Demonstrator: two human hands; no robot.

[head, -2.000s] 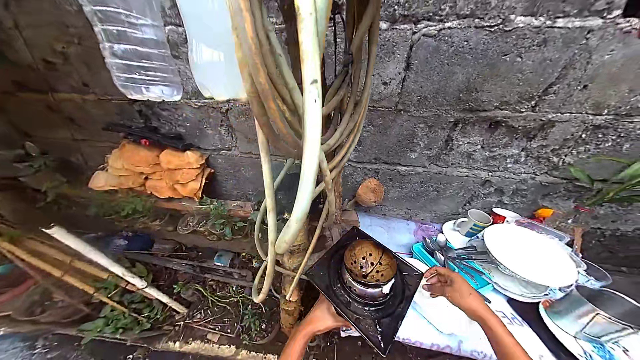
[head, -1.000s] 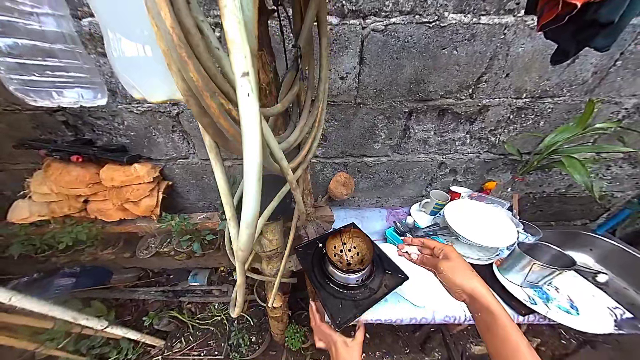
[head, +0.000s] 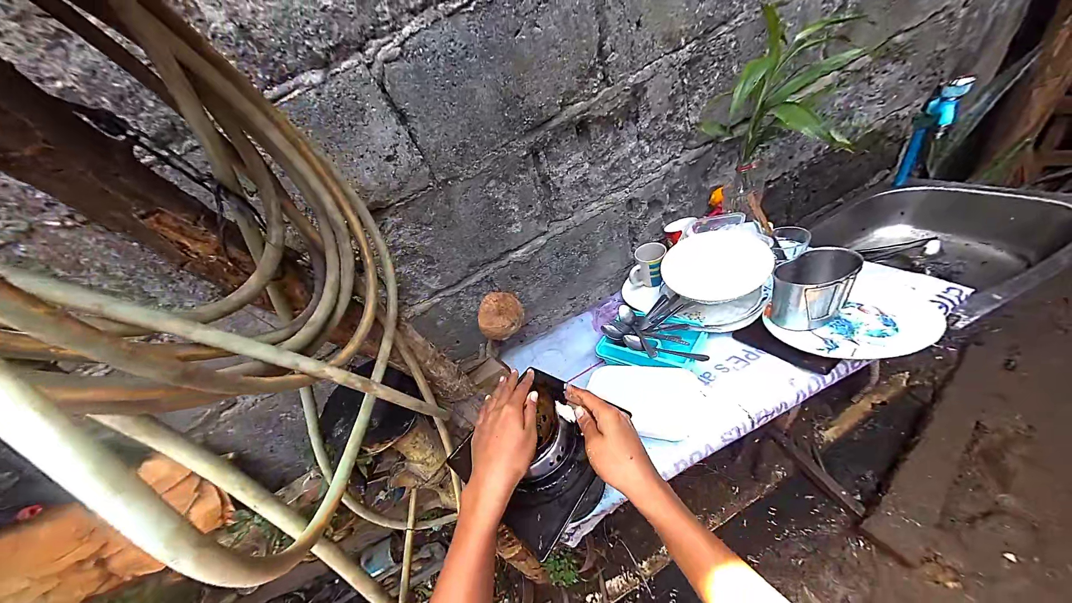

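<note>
A brown coconut shell with holes sits in a metal ring on a square black base, partly hidden by my hands. My left hand lies over the left side of the shell, fingers nearly straight; whether it grips anything is hidden. At the shell's right, my right hand has a small white piece between its fingertips. A round brown husk-like ball on a stick stands behind the base. To the right lies a white board or tray.
A printed white cloth covers the table. On it are a turquoise tray with spoons, stacked white plates, a mug and a metal pot. Coiled hoses hang at left; a steel sink stands at right.
My left hand has moved from the base's lower edge up to the shell's side. My right hand has come in from the right to the shell. The view has swung right.
</note>
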